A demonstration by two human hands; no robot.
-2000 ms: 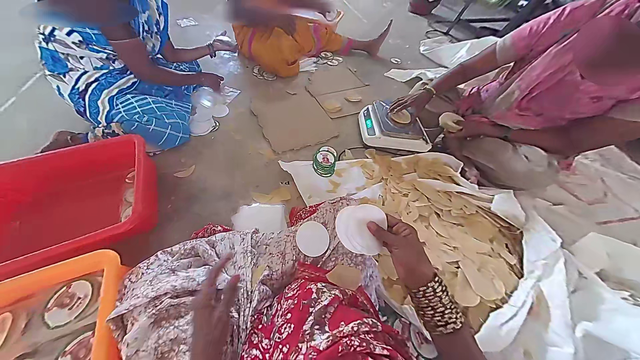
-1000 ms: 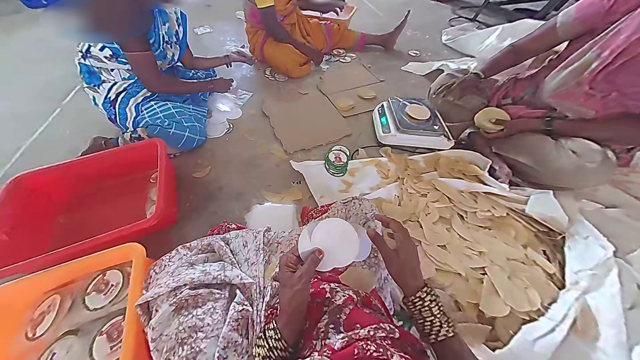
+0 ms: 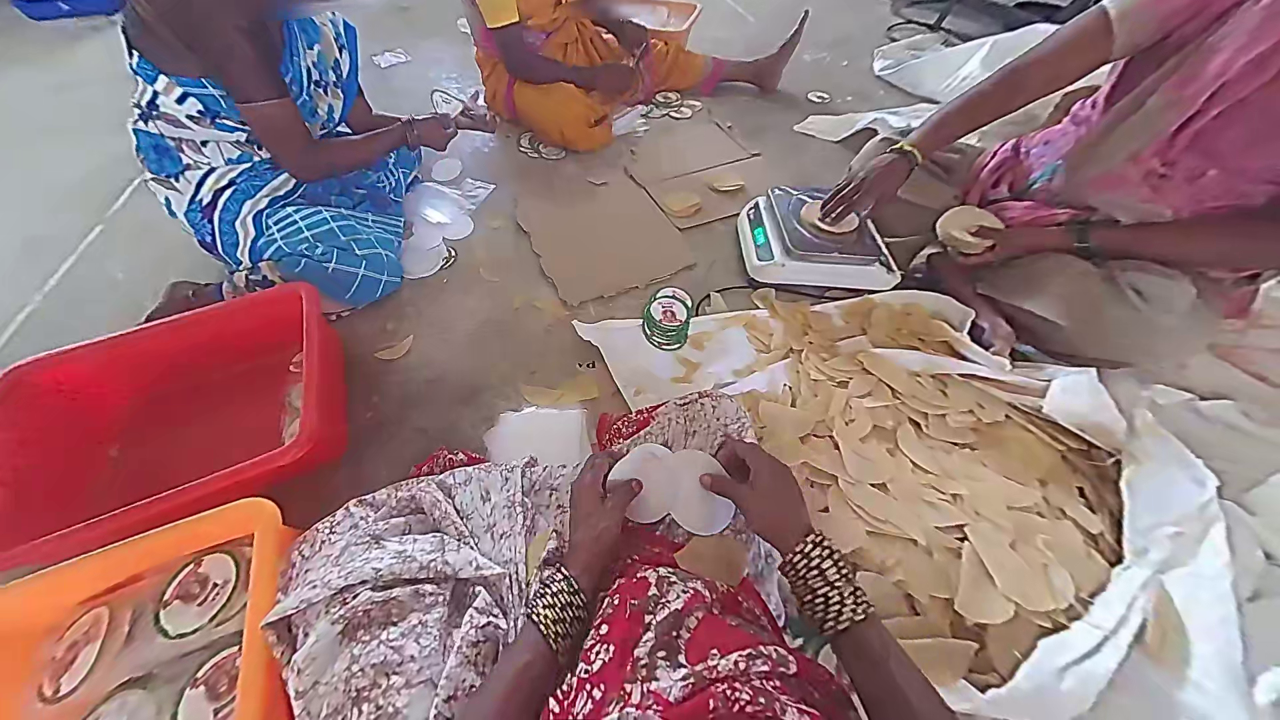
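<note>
Above my lap, my left hand (image 3: 602, 510) pinches a white round disc (image 3: 645, 482) between thumb and fingers. A second white disc (image 3: 697, 492) is gripped by my right hand (image 3: 765, 495), and the two discs touch or overlap at their inner edges. Whether each is a single sheet or a thin stack cannot be told. A tan round piece (image 3: 712, 558) lies on the red patterned cloth just below my hands. Beyond my left hand, a pile of white sheets (image 3: 540, 436) rests by my knee.
Thin tan discs (image 3: 930, 450) fill a white cloth at right. A stack of green-rimmed labels (image 3: 667, 320) stands on its corner. A co-worker's hand presses discs on a digital scale (image 3: 815, 240). Red tub (image 3: 325, 400) and orange crate (image 3: 265, 560) are at left; cardboard (image 3: 600, 235) lies ahead.
Two seconds ago my left hand was empty; now it holds a white disc beside the one in my right. The co-worker's hand, off the scale a second ago, is back on it.
</note>
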